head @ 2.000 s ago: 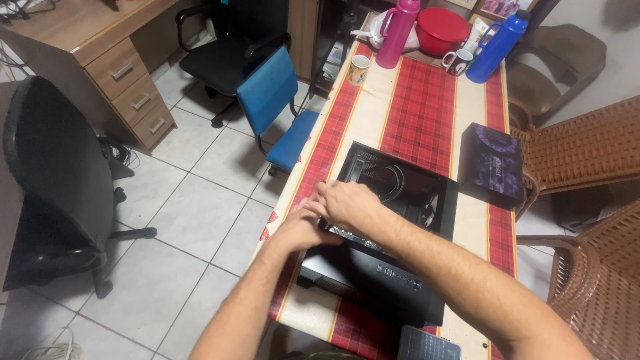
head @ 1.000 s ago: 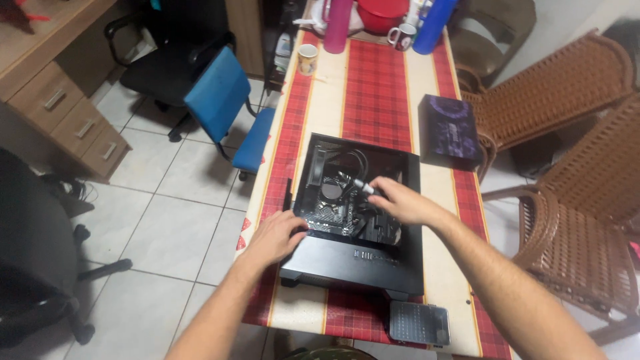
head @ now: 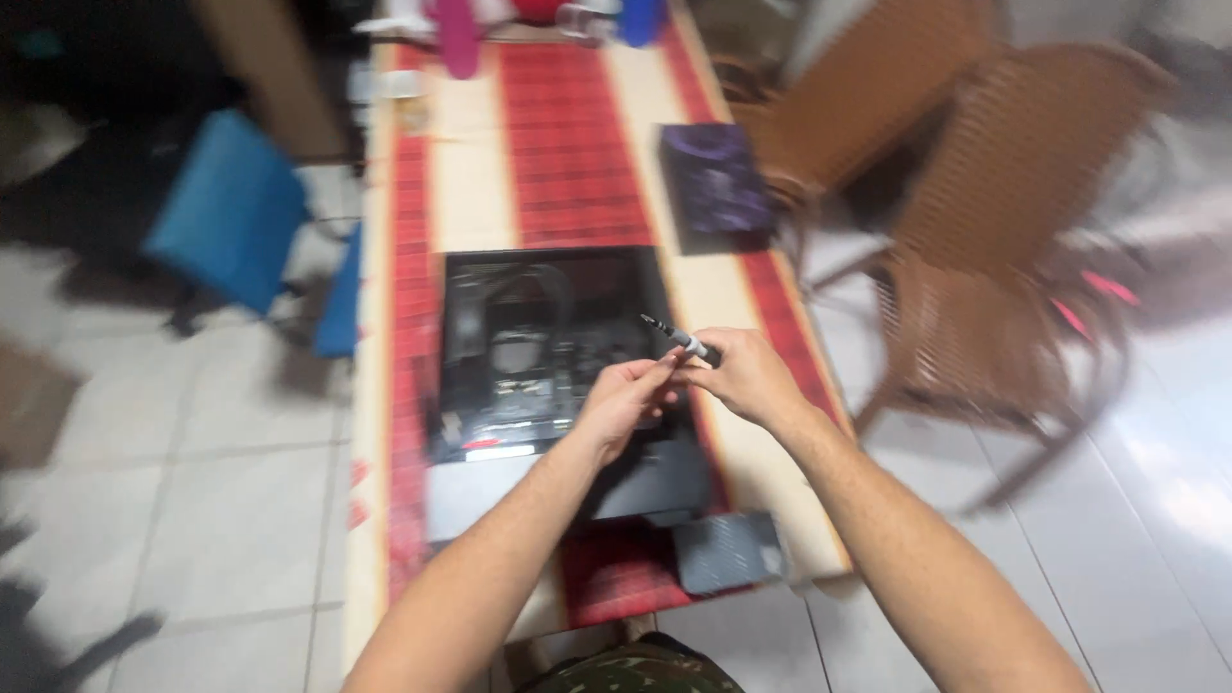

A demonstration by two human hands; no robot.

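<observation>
An open black computer case [head: 568, 385] lies on its side on the table, with dark parts and a round cooler block [head: 518, 353] inside. My right hand [head: 751, 371] grips a screwdriver [head: 685, 339] over the case's right edge, its tip pointing up and left. The fingertips of my left hand [head: 628, 397] meet those of my right just below the tool; whether they pinch something small cannot be made out. A grey plastic box [head: 729, 553] is at the table's near edge. The view is blurred.
A purple and black box [head: 717, 183] sits right of the case. Bottles, pink [head: 454, 38] and blue [head: 639, 19], and a cup [head: 409, 96] stand at the far end. Wicker chairs [head: 1011, 164] line the right side; a blue chair [head: 231, 212] is at the left.
My left hand has left the case's near left edge and come to my right hand. The screwdriver has moved from over the inside of the case towards its right edge.
</observation>
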